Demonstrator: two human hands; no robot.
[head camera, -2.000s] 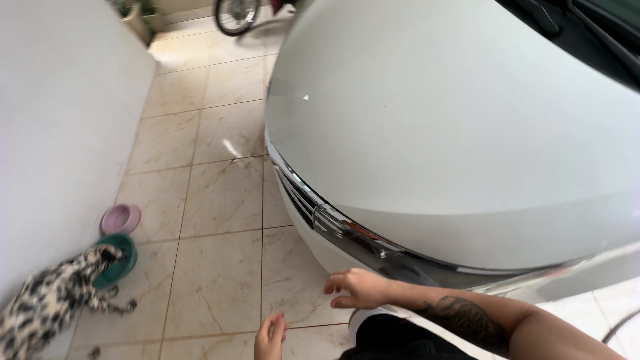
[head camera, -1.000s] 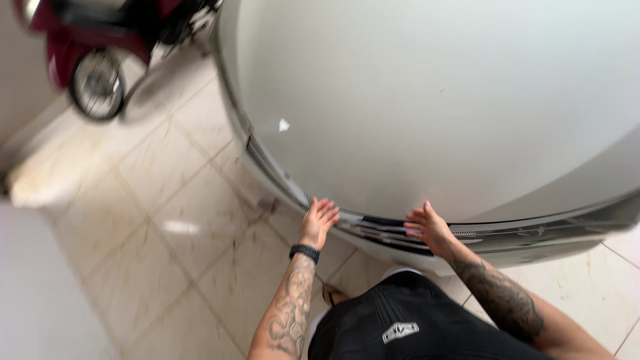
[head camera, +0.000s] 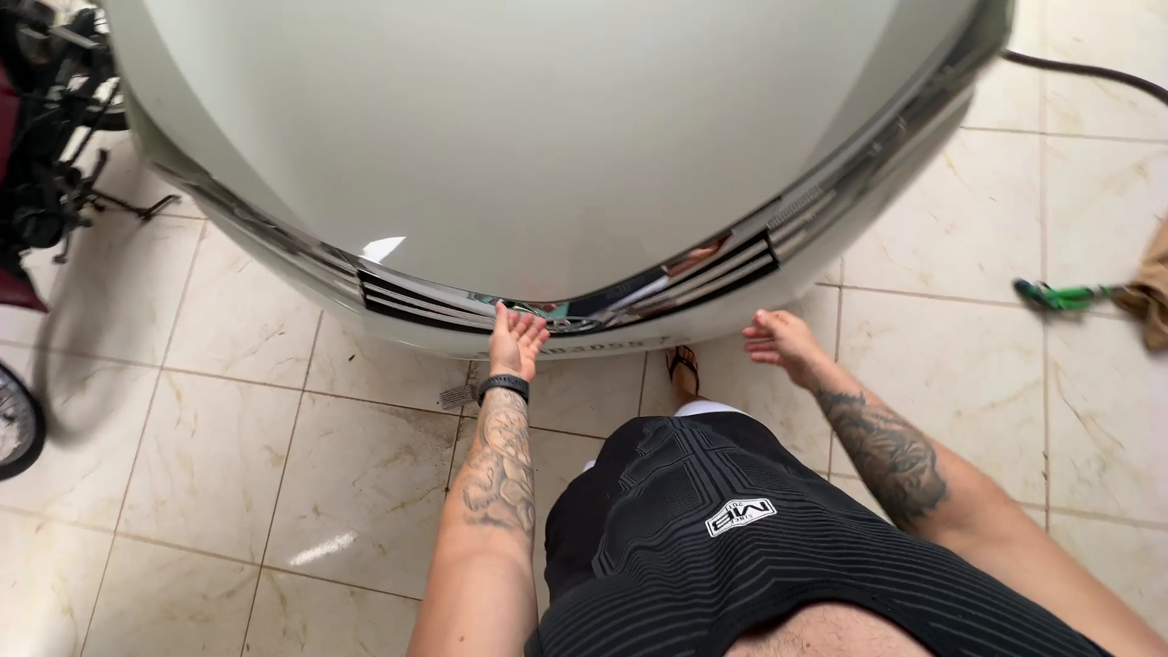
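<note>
My left hand (head camera: 517, 343) is held palm up with its fingers apart, overlapping the chrome front grille (head camera: 429, 306) of a white car in the view; whether it touches the car I cannot tell. Nothing lies in it, and a dark band circles the wrist. To the right, my right hand (head camera: 778, 343) hovers over the tiled floor beside the bumper, empty, with its fingers loosely extended. Above both hands spreads the car's hood (head camera: 566, 137). A plate bearing writing is partly visible at the bumper's lower edge.
Part of a motorcycle (head camera: 55, 137) stands at the left, its wheel (head camera: 16, 420) lower down. On the right floor are a green object (head camera: 1063, 296) beside a brown cloth (head camera: 1148, 292). A dark hose (head camera: 1086, 68) runs at the upper right. My sandalled foot (head camera: 683, 368) is near the bumper.
The view has swung strongly, so the car's front is now centred. My hands, both near the grille one second ago, are farther apart now. The dog and bowls are out of view.
</note>
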